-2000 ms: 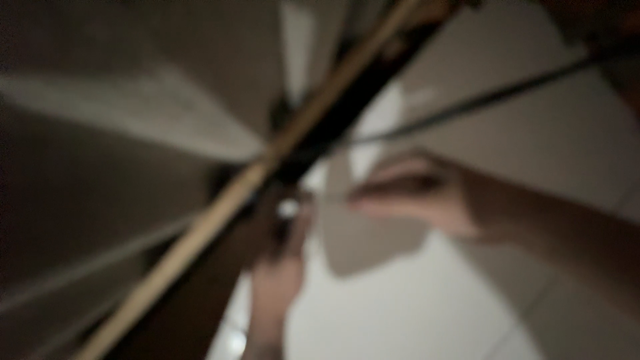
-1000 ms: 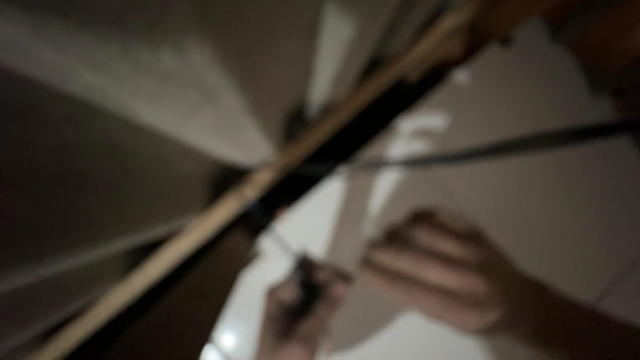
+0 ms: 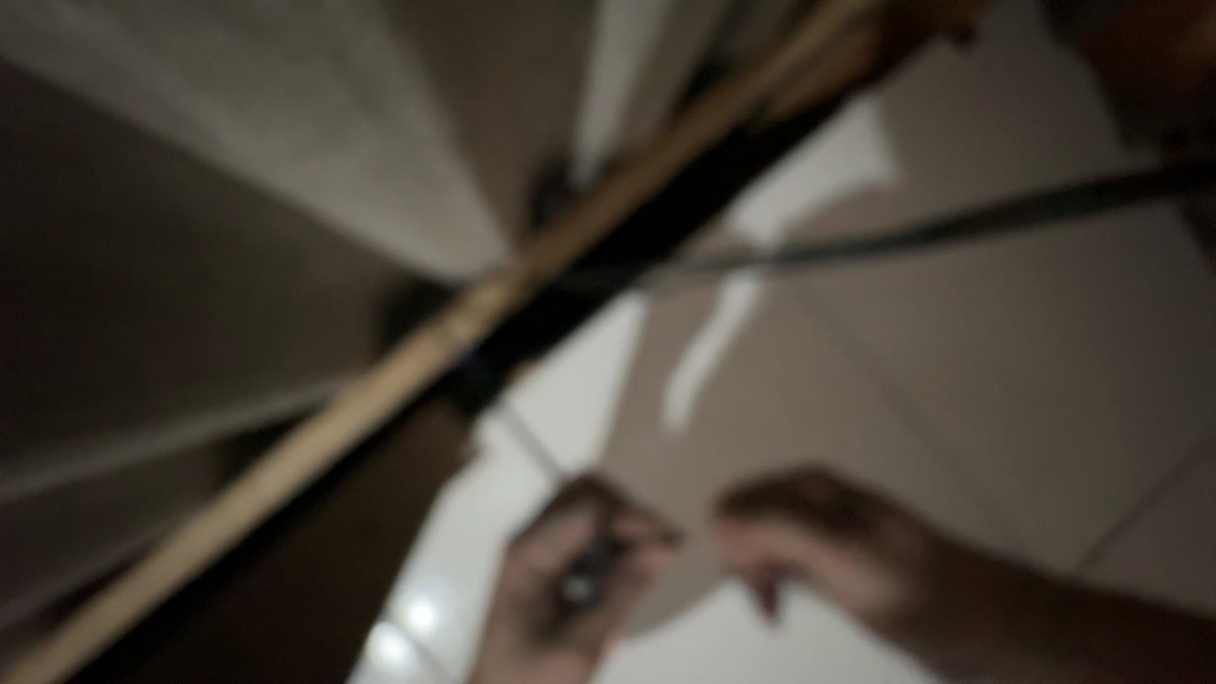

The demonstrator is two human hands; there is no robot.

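The view is dim and blurred. My left hand (image 3: pixel 579 579) is at the lower middle, its fingers curled around a small dark object (image 3: pixel 584 575) with a bright spot on it. A thin dark cord or rod (image 3: pixel 527 437) runs from this hand up and left to the dark underside of a wooden edge. To the right, my right hand (image 3: pixel 807 541) is apart from the left one, fingers bent and drawn together. Whether it holds anything thin cannot be made out.
A long light wooden strip (image 3: pixel 456 328) crosses diagonally, with pale and dark panels to its left. A dark cable or bar (image 3: pixel 912 233) stretches from it to the right edge. Below lies a tiled floor (image 3: pixel 1007 380) with bright light patches and shadows.
Both hands have moved down, away from the wooden strip. The left hand with the small dark object now shows more plainly, and the thin line from it has come into view.
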